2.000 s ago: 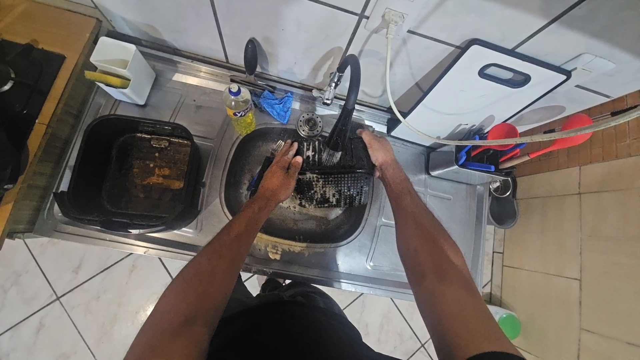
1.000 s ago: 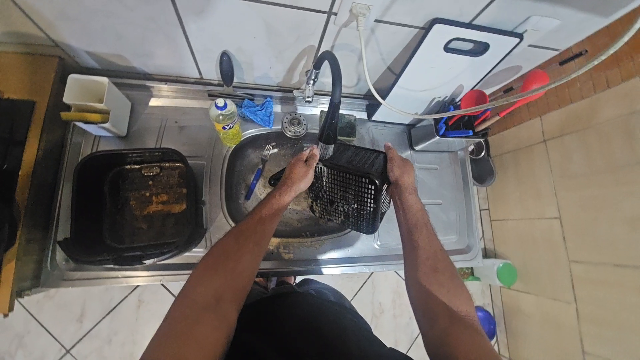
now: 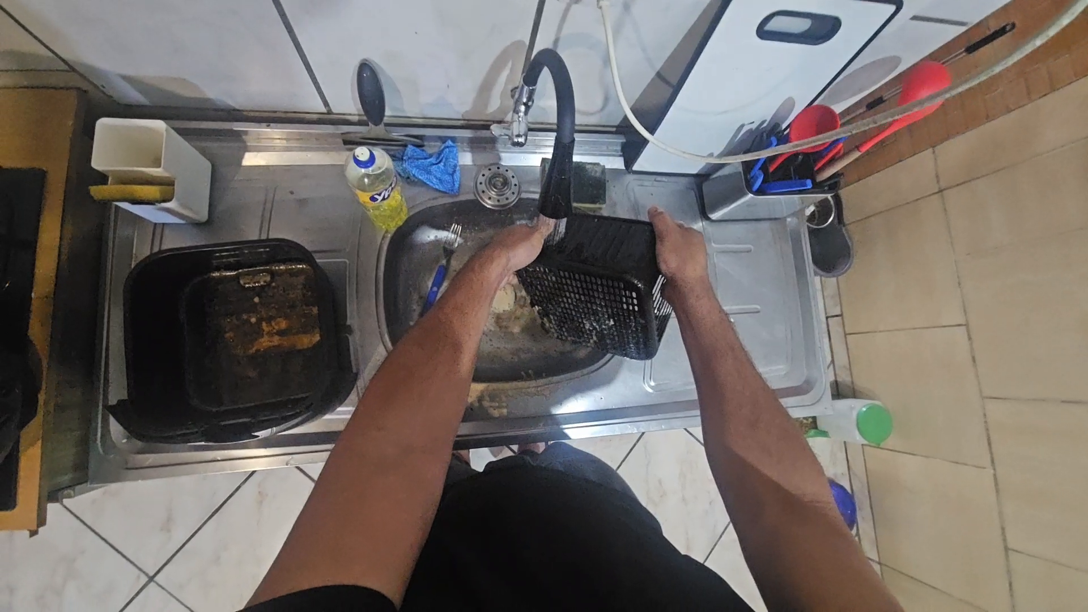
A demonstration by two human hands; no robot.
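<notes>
A black perforated air fryer basket (image 3: 595,297) is tilted over the right part of the steel sink bowl (image 3: 501,365), under the black flexible tap (image 3: 558,170). Water from the spout reaches its upper left edge. My left hand (image 3: 520,246) holds the basket by that edge, close to the spout. On the opposite side, my right hand (image 3: 680,251) grips the rim; some of its fingers are hidden. Food residue lies in the bowl, and a blue-handled fork (image 3: 438,276) rests at its left. The dirty black air fryer drawer (image 3: 255,336) stands on the left drainboard.
Behind the bowl are a bottle of yellow dish soap (image 3: 378,191), a blue cloth (image 3: 433,167), a sink strainer (image 3: 497,185) and a sponge (image 3: 588,184). A white holder (image 3: 153,166) stands left. At right are a utensil holder (image 3: 752,202) and a leaning cutting board (image 3: 739,93).
Two seconds ago the basket lay lower, over the bowl; it has been raised and tilted, with both hands on it. The fork's handle shows more plainly in the bowl.
</notes>
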